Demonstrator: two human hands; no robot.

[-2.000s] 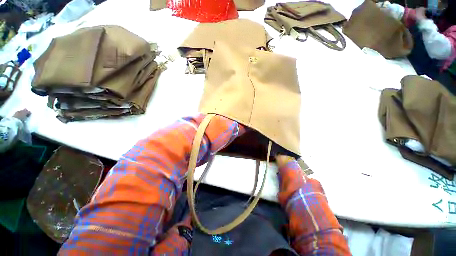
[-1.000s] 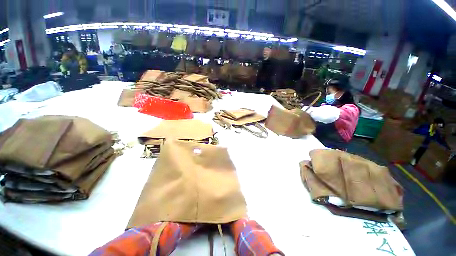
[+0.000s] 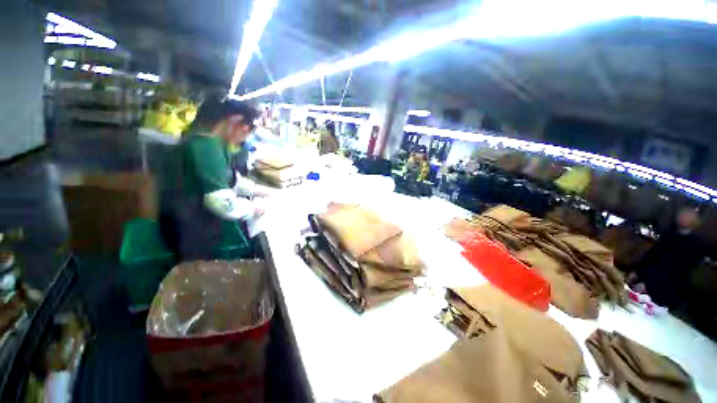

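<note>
A tan-brown handbag (image 3: 479,374) lies at the bottom edge of the picture, on the white-covered table (image 3: 303,323), partly cut off. A small pale plate shows on it near its right side. Neither of my hands is in the picture, so what they hold cannot be seen. A stack of folded brown bags (image 3: 365,252) lies on the table left of it, with white between some layers. Another brown bag pile (image 3: 470,312) touches or lies just behind the front bag.
A red packet (image 3: 503,270) lies by a large brown bag pile (image 3: 574,260). More brown bags (image 3: 641,366) lie at right. A plastic-lined carton (image 3: 212,303) stands on the floor left of the table edge, near a green crate (image 3: 145,264) and a person in green (image 3: 208,169).
The view has swung left and up from the bag. My sleeves, seen before inside or beneath the bag, are out of the picture. The carton and neighbouring worker have come into view.
</note>
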